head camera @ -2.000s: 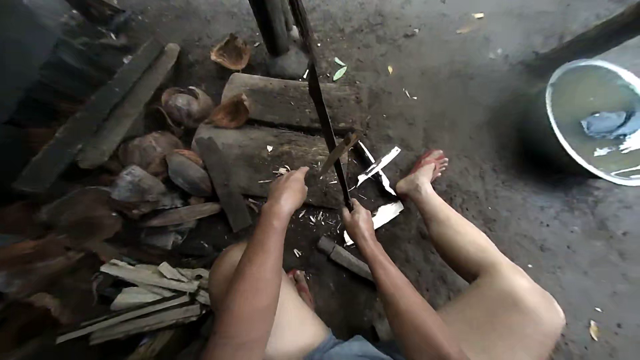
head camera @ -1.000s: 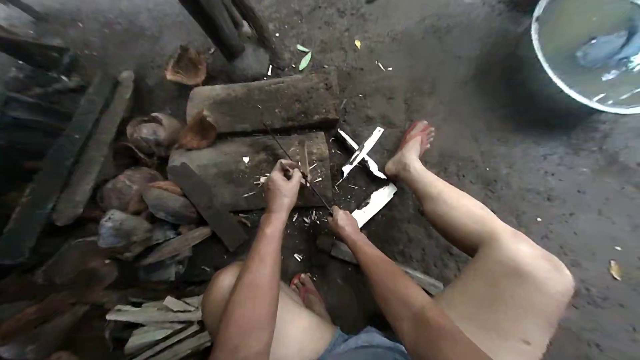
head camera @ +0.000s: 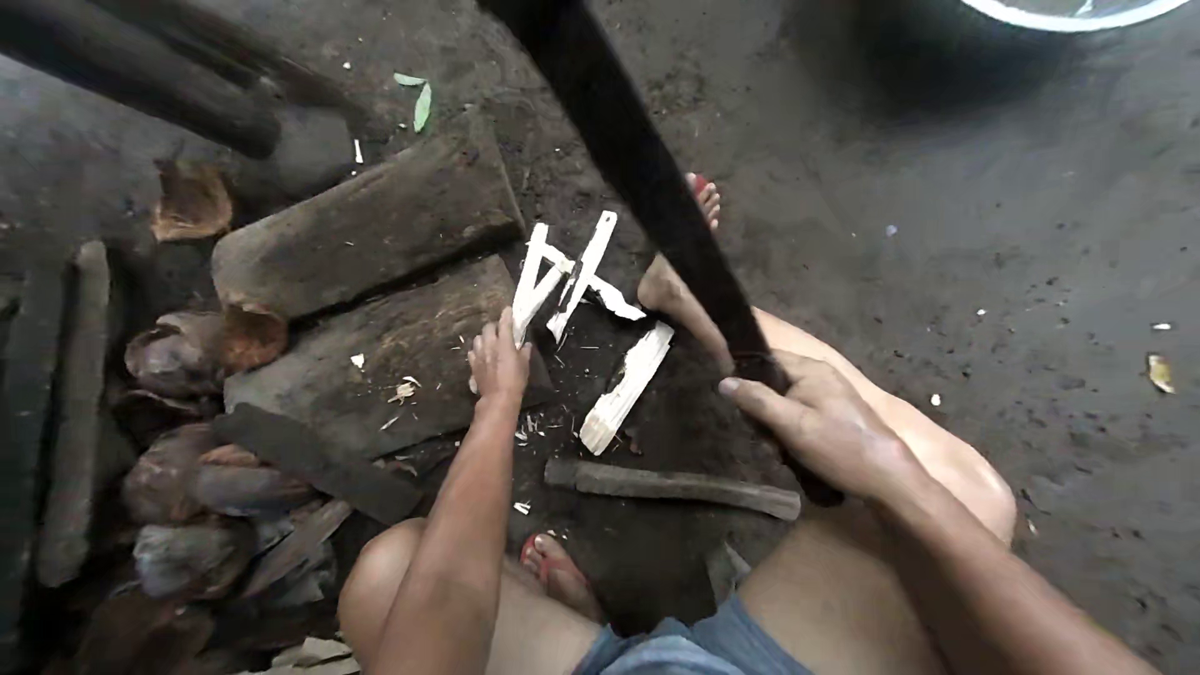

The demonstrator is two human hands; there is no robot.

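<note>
My right hand (head camera: 825,422) grips the handle of a machete (head camera: 647,178), its long dark blade slanting up and left across the view. My left hand (head camera: 499,361) is at the lower end of pale split wood pieces (head camera: 532,281), by the right end of a dark wooden slab (head camera: 375,347); whether its fingers close on a piece I cannot tell. More pale split sticks (head camera: 586,272) lie crossed on the dirt just right of it, and a thicker pale split piece (head camera: 626,389) lies between my hands. Small wood chips (head camera: 405,390) are scattered on the slab.
A second slab (head camera: 366,225) lies beyond the first. Coconut husks (head camera: 169,469) and dark planks (head camera: 75,412) are heaped at left. A round stick (head camera: 675,487) lies before my shorts, between my feet and legs. Dark poles (head camera: 159,75) stand upper left; a basin's rim (head camera: 1078,19) shows upper right.
My left hand has moved from over the slab to the pale wood at its right end. The machete, earlier low between my hands, is now raised at the right. The view has shifted.
</note>
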